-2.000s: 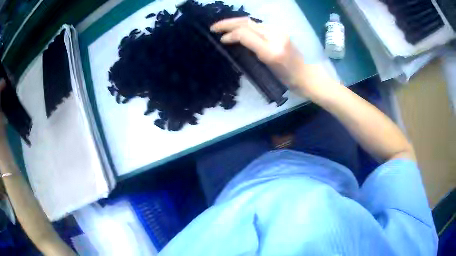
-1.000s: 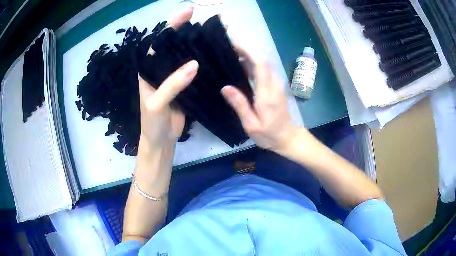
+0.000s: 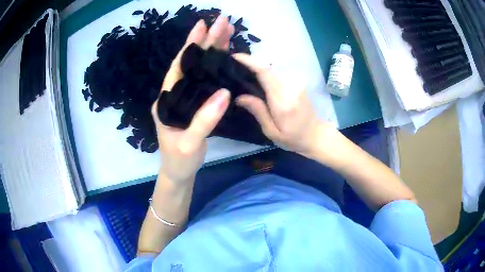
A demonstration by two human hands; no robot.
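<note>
A bundle of black profile strips (image 3: pixel 210 87) is held between both hands over the front of the white work board (image 3: pixel 114 162). My left hand (image 3: pixel 186 122) wraps its left side, thumb on top and fingers behind. My right hand (image 3: pixel 284 103) grips its right side, thumb on top. The strips point partly towards the camera, and their far parts are hidden by the hands. A large heap of small black end caps (image 3: pixel 125 74) lies loose on the board behind and left of the bundle.
A squeeze bottle (image 3: pixel 341 71) stands on the green bench right of the board. Strips (image 3: pixel 436 48) lie in a row on white sheets at the right. Other strips (image 3: pixel 34 66) lie on a lined sheet stack (image 3: pixel 32 159) at the left. A tan cardboard sheet (image 3: pixel 429 175) is at lower right.
My left hand has come in from the far left, and both hands now hold one bundle. Since a second ago the bundle has tilted and looks shorter and more end-on.
</note>
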